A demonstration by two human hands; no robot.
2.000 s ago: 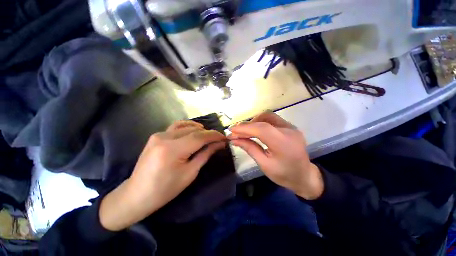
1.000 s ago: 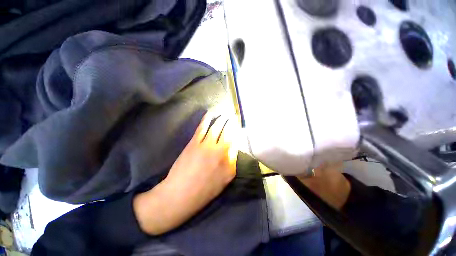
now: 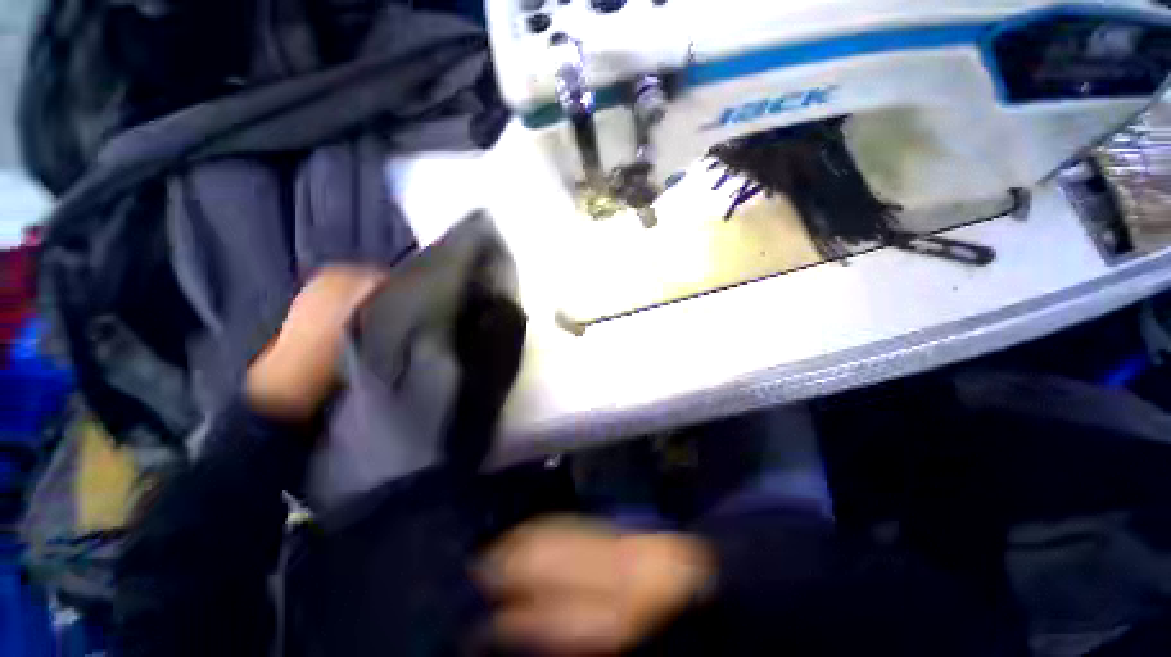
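A dark grey garment [image 3: 401, 366] hangs in a blurred fold at the table's left front, off the needle area. My left hand [image 3: 312, 336] is at the garment's left side, its fingers hidden behind the cloth, so its hold cannot be told. My right hand [image 3: 593, 580] is low in front of my lap, strongly blurred, beside the garment's lower part; whether it grips cloth cannot be told. The white JACK sewing machine [image 3: 796, 80] stands behind, with its presser foot [image 3: 629, 195] over the lit bed. A bunch of black strips [image 3: 815, 186] lies under its arm.
A dark snips-like tool [image 3: 948, 248] lies right of the strips. The table's front edge [image 3: 822, 375] curves across in front of me. Dark garments [image 3: 244, 218] are piled at the left. A shiny packet [image 3: 1149, 180] is at the far right.
The garment and my left hand have moved left, away from the needle. My right hand has come down toward my lap. The view has swung back from the machine head's end to its front.
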